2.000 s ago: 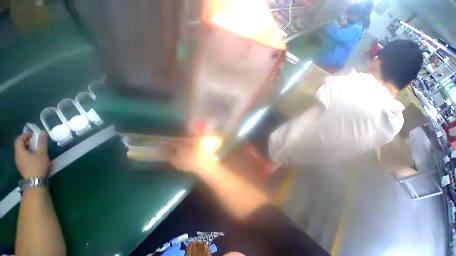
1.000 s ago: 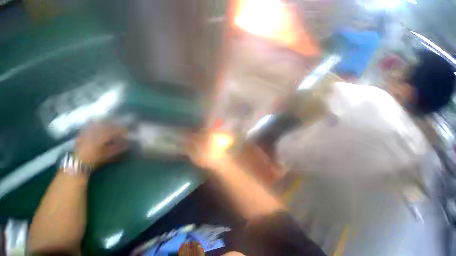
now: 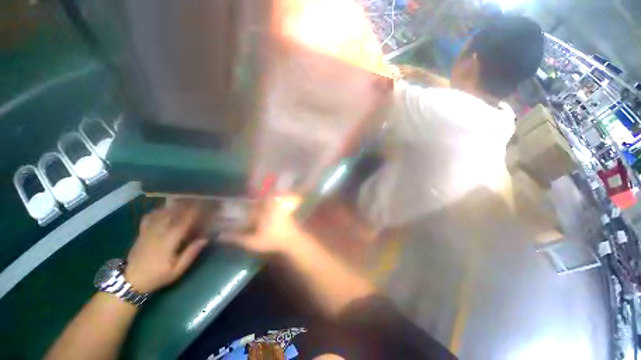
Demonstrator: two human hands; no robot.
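My left hand, with a metal watch at the wrist, is at the left part of the pale fixture at the machine's foot. Its fingers are blurred, and I cannot tell whether they hold anything. My right hand is at the fixture's right end, also blurred, below a red indicator lamp. A blurred whitish thing lies between the two hands. Several white looped parts with round white ends lie in a row on the green worktop to the left.
The grey machine column and dark green base rise just beyond my hands. The orange machine with a pale panel is beside them. A person in a white top is at the right. Cardboard boxes stand beyond.
My left hand has moved right from beside the looped parts to the fixture. My right hand has stayed near the fixture's right end. The view has shifted, and the row of looped parts shows clearly again.
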